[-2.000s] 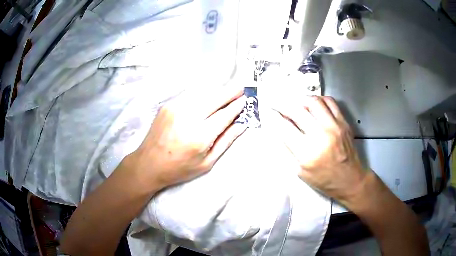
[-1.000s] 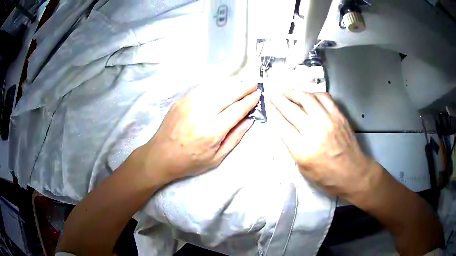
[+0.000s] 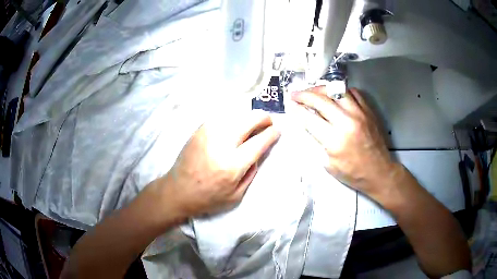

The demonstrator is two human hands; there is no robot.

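Note:
The pale garment piece (image 3: 103, 125) spreads over the table and hangs over its front edge, overexposed near the middle. A small dark label (image 3: 268, 96) with white lettering lies on it, just left of the presser foot and needle area (image 3: 289, 79), which glare partly hides. My left hand (image 3: 218, 163) rests on the cloth just below the label, fingers near its lower edge. My right hand (image 3: 351, 139) lies on the cloth right of the foot, its fingertips near the foot. Both hands press flat; I cannot tell whether either grips cloth.
The white sewing machine head (image 3: 245, 43) stands over the work. A cream tension knob (image 3: 375, 32) is at upper right. The white table (image 3: 430, 182) shows at right, with thin tools (image 3: 477, 169) at its far right. A reddish-edged container (image 3: 46, 245) is at lower left.
My left hand has moved down and off the label, which now shows wider with its lettering visible. My right fingertips have moved up closer to the foot.

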